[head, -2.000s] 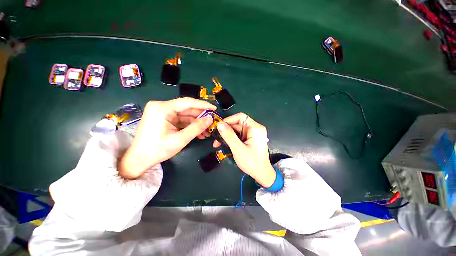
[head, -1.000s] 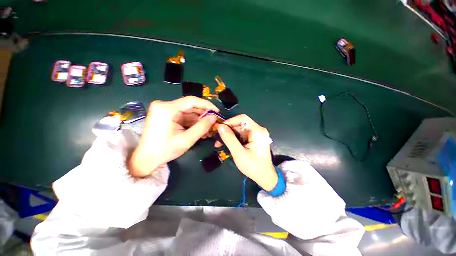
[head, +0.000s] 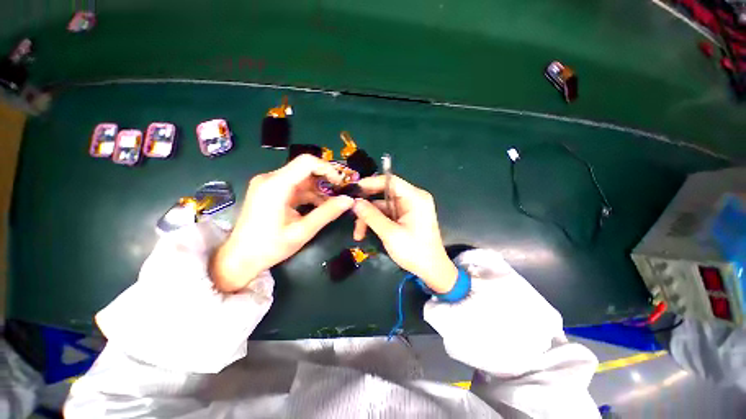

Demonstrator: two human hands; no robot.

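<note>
My left hand point(head: 282, 214) holds a small pink-rimmed watch housing point(head: 345, 173) between its fingertips, at the centre. My right hand point(head: 405, 225) is beside it, fingertips at the housing's near edge, with slim silvery tweezers point(head: 388, 176) held upright between its fingers. A dark part, likely a screen, shows between the hands; the fingers hide most of it. Loose display screen modules with orange flex cables lie around: one point(head: 276, 131) beyond my left hand, one point(head: 358, 158) partly behind the housing, one point(head: 342, 263) nearer me.
Several open watch housings point(head: 159, 140) lie at the left. Silvery modules point(head: 214, 198) lie by my left sleeve. A black cable point(head: 523, 209) and a power supply point(head: 683, 245) are at the right. A housing with screen attached point(head: 562, 80) lies on the far belt. A blue cord point(head: 400, 303) hangs from my right wrist.
The housing has turned so its pink rim and inside show. The tweezers have come upright into view in my right hand. More housings show at the far left of the belt.
</note>
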